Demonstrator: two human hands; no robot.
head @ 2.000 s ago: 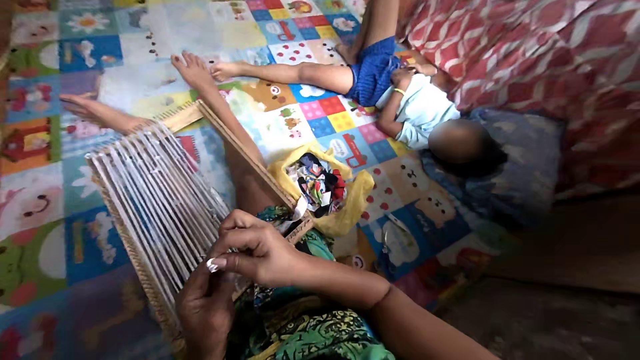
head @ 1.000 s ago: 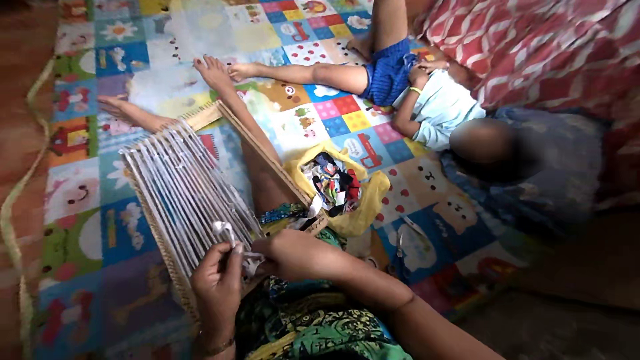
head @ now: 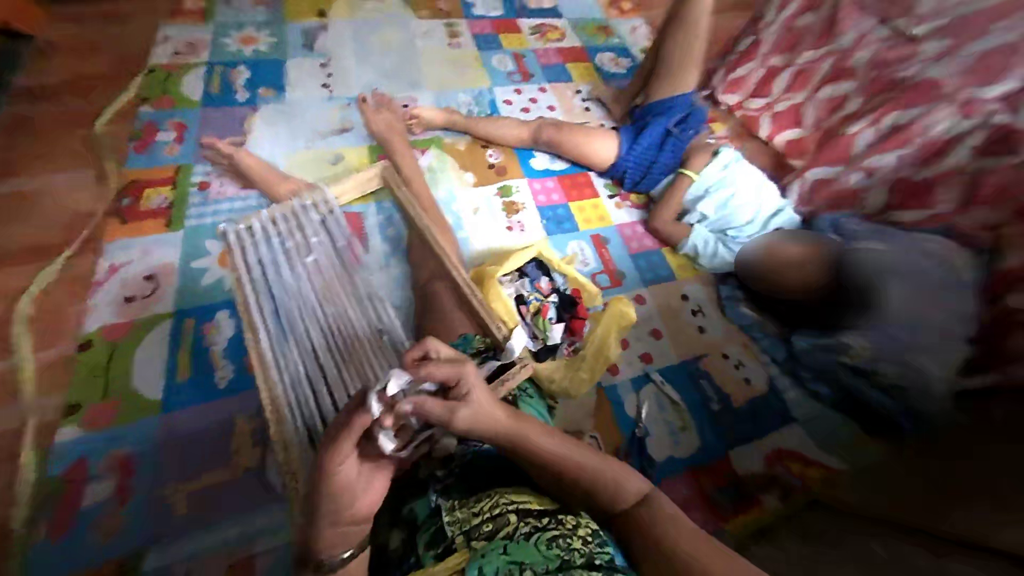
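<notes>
My left hand (head: 352,464) grips a small bundle of white and grey fabric strip (head: 392,416) over my lap. My right hand (head: 456,392) pinches the same strip from the other side, its fingertips close to those of my left hand. Just beyond my hands, a wooden frame loom (head: 444,256) rests across my legs. Parallel pale strips (head: 312,296) are strung over its left part. At the loom's right side stands an open yellow plastic bag (head: 592,352) with many-coloured fabric scraps (head: 548,308) in it.
A person (head: 720,200) in blue shorts lies on the patterned floor mat (head: 512,208) at the right, head on a dark blue pillow (head: 888,320). Behind hangs or lies a red and white cloth (head: 888,104). Scissors (head: 642,412) appear to lie right of my lap. A yellowish strip (head: 28,336) runs along the floor at left.
The fabric strip, mostly hidden between my fingers two seconds ago, shows as a loose white bundle. My hands have come together around it, the left hand turned more palm up.
</notes>
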